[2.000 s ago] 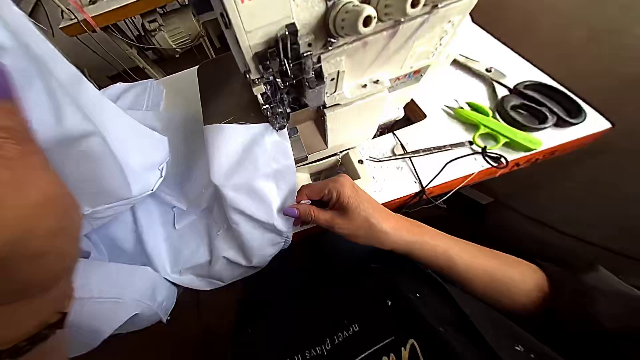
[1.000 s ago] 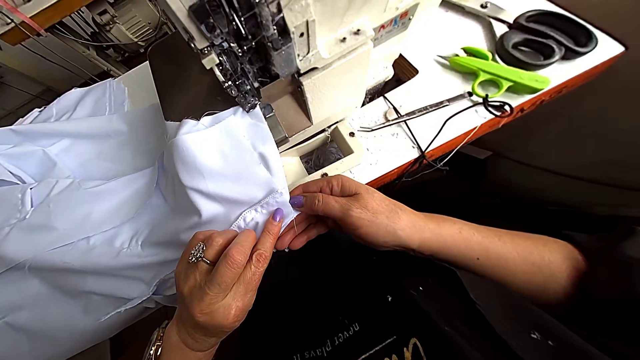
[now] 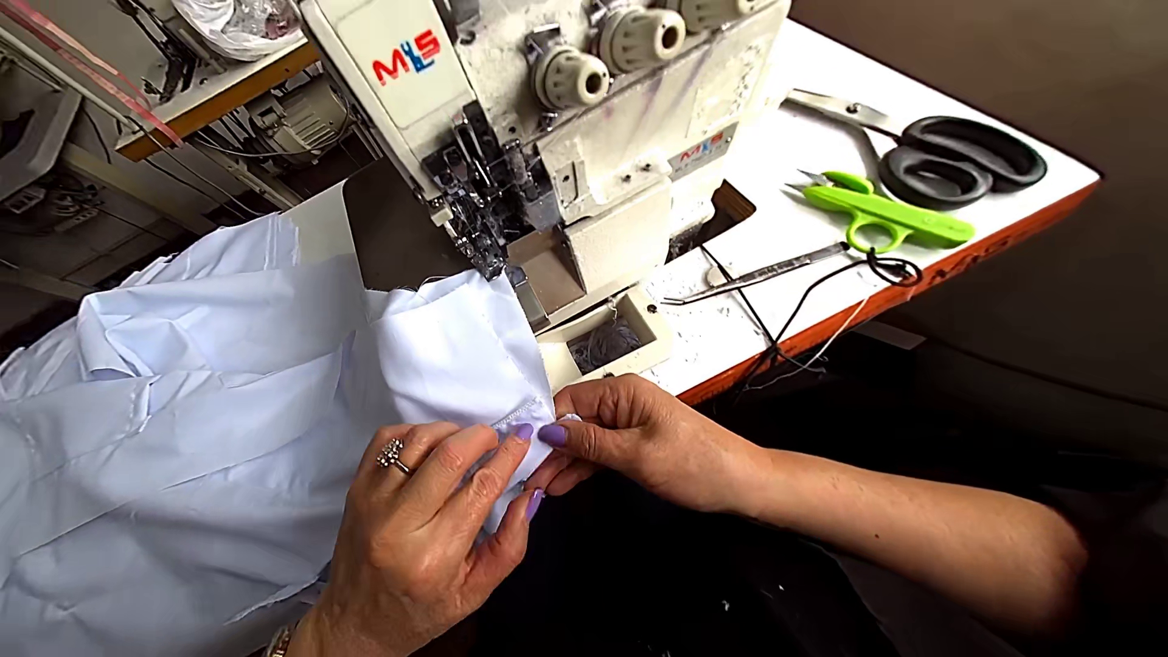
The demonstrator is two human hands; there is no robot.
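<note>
White fabric [image 3: 228,401] with stitched seams spreads over the left of the view, and its upper edge lies at the needle and presser-foot area of an overlock sewing machine [image 3: 630,128]. My left hand [image 3: 429,520], with a ring on one finger, pinches the fabric near an overlocked seam at its right edge. Close beside it, my right hand [image 3: 648,438] grips the same edge between thumb and fingers. Both hands are just below the machine's front, their fingertips nearly touching. Part of the fabric is hidden under my left hand.
On the white table [image 3: 985,100] with a red-brown edge lie black-handled scissors [image 3: 972,160], green thread snips [image 3: 894,210] tied to a black cord [image 3: 808,310], and metal tweezers [image 3: 757,274]. An open compartment [image 3: 607,338] holds thread scraps. Another table [image 3: 219,96] stands at the back left.
Two seconds ago my right hand alone was at the fabric's edge, with my left arm close to the camera. My left hand has since come down and taken hold of the fabric beside it.
</note>
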